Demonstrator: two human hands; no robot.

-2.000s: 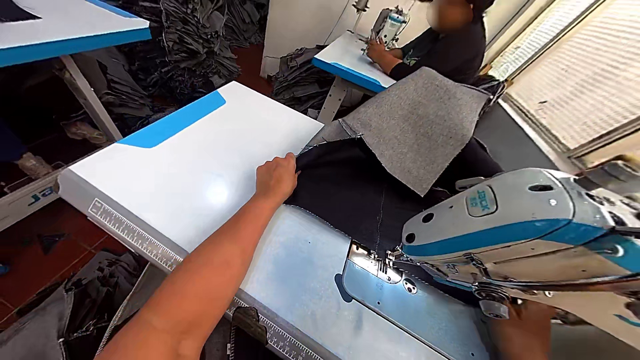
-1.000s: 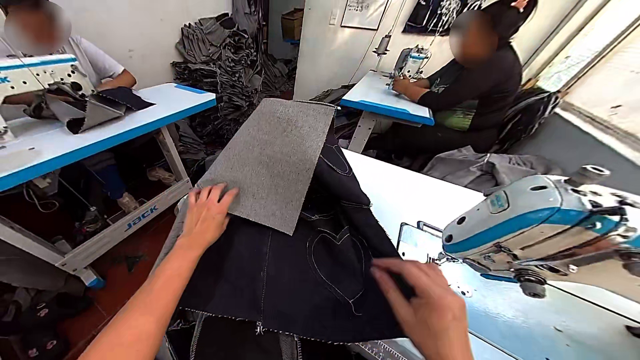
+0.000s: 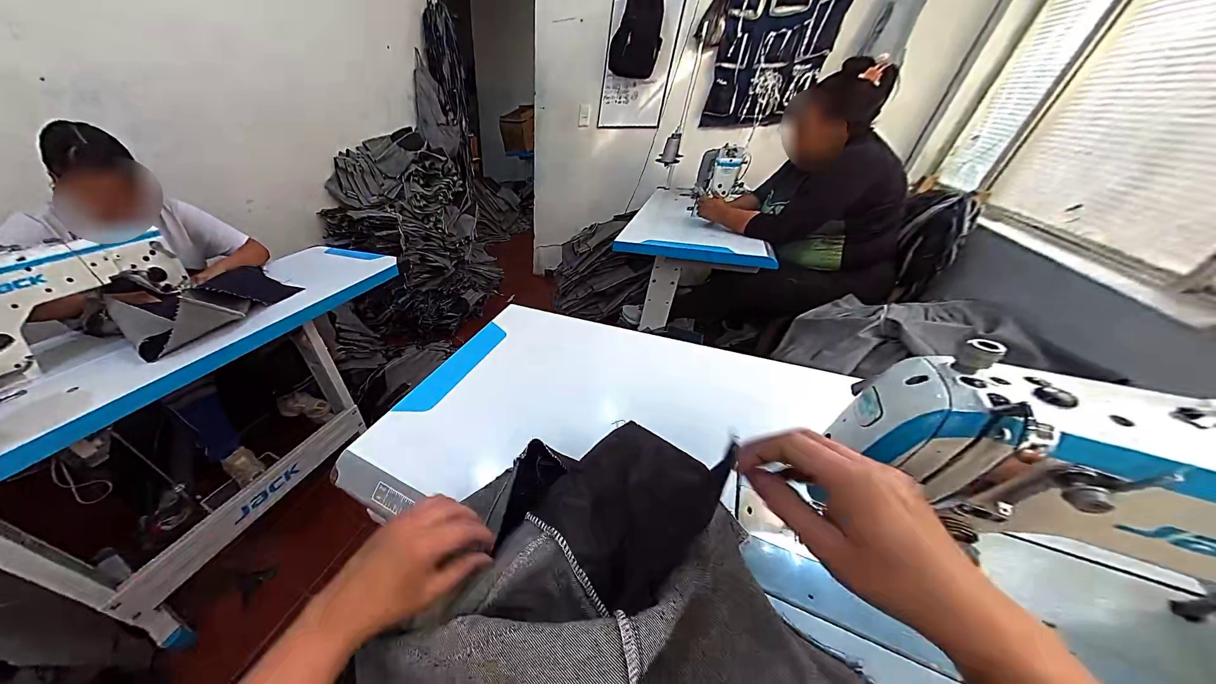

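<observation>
A dark denim garment piece (image 3: 570,608) with a grey inner face and pale overlocked seams lies over the near edge of the white sewing table (image 3: 608,370). A black cloth part (image 3: 636,513) stands up in its middle. My left hand (image 3: 418,560) rests at the garment's left edge, fingers curled and blurred; its grip on the cloth cannot be made out. Between thumb and forefinger, my right hand (image 3: 836,513) pinches a dark pointed corner of the fabric. Just right of that hand is the sewing machine head (image 3: 950,427), its needle area largely hidden.
At the left, a person (image 3: 104,190) works at another sewing table (image 3: 351,275). Another person (image 3: 836,190) sits at a machine farther back. Heaps of grey cloth (image 3: 408,218) stand by the wall, and grey fabric (image 3: 893,332) lies behind my machine.
The garment has come away from under the machine's presser foot and now shows its grey side. My right hand has come from beside the machine to the cloth. The view has lifted.
</observation>
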